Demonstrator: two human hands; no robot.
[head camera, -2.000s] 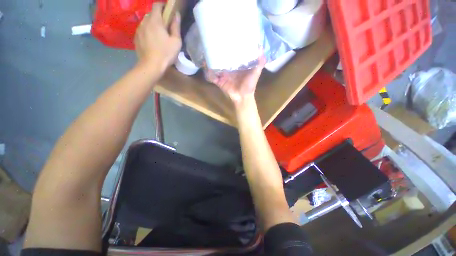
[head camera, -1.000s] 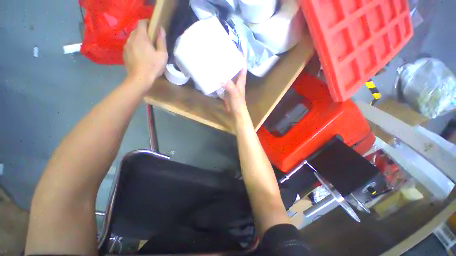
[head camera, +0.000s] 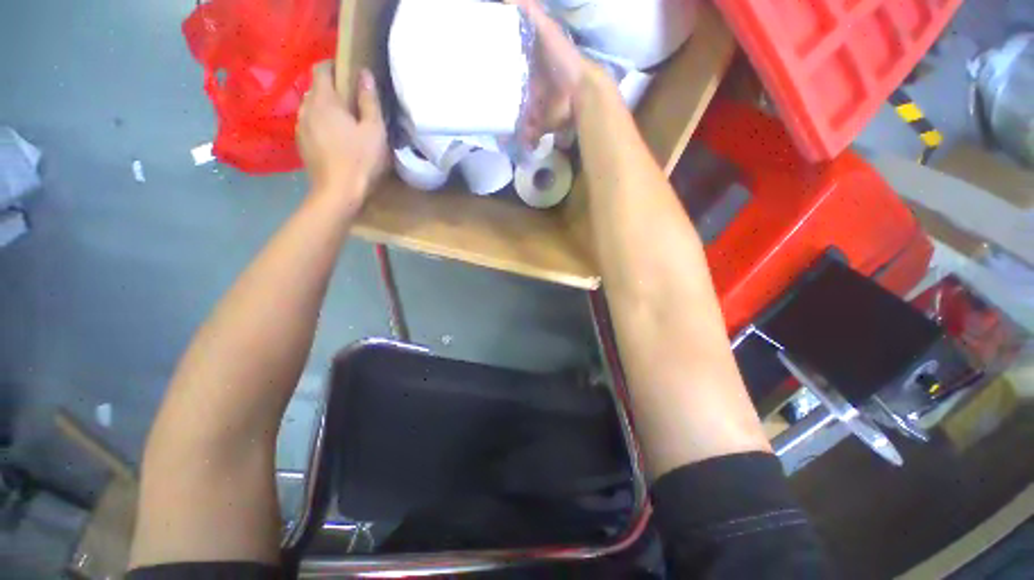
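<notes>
An open brown cardboard box (head camera: 476, 236) at the top centre holds several white label rolls. My left hand (head camera: 344, 134) grips the box's left wall, thumb inside and fingers outside. My right hand (head camera: 552, 85) is inside the box, against the right side of a large white roll (head camera: 457, 68); its fingertips are partly hidden, and it looks to hold the roll. A small roll with a hollow core (head camera: 544, 179) and curled white pieces lie below the large roll, near the box's front wall.
A red plastic bag (head camera: 263, 85) lies left of the box. A red tray (head camera: 845, 57) is at the upper right, above a red stool (head camera: 816, 215) with a black device (head camera: 845, 329) beside it. A black chair (head camera: 482, 453) stands in front of the box.
My right hand has shifted from below the large roll to its right side, and the roll has moved up in view. The small rolls near the front wall now show. My left hand still grips the box.
</notes>
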